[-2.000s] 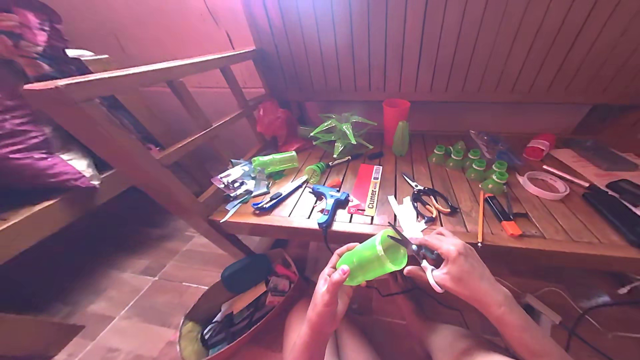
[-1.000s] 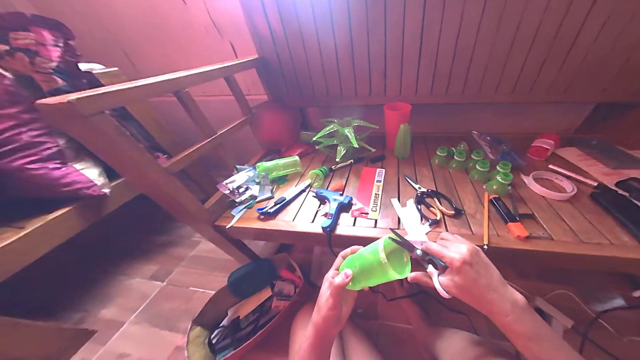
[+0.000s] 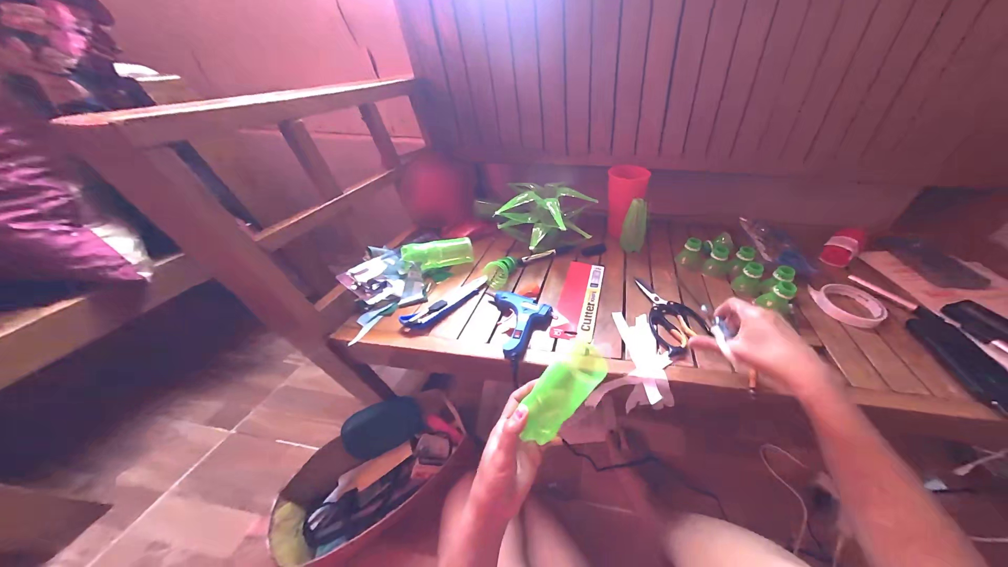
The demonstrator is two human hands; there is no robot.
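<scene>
My left hand (image 3: 512,441) grips a cut green plastic bottle piece (image 3: 563,394), tilted, in front of the slatted wooden bench's edge. Over the bench, my right hand (image 3: 760,339) is blurred, with something pale at its fingers; it seems to hold the scissors, partly hidden. Black-handled scissors or snips (image 3: 669,319) lie just left of it, by white strips (image 3: 646,362). Nearer my left hand are a blue glue gun (image 3: 521,319) and a red cutter package (image 3: 581,303). Green bottle tops (image 3: 750,277) stand beyond my right hand.
A blue utility knife (image 3: 445,303), plastic scraps (image 3: 378,283) and another green bottle piece (image 3: 437,253) lie left. Behind are a green plastic star shape (image 3: 545,213) and a red cup (image 3: 628,197). A tape roll (image 3: 849,305) lies right. A basket of items (image 3: 291,480) stands on the floor.
My right hand has moved away from the green bottle piece, right and up over the bench. The scissors blades are no longer at its rim. My left hand has tilted the piece more upright.
</scene>
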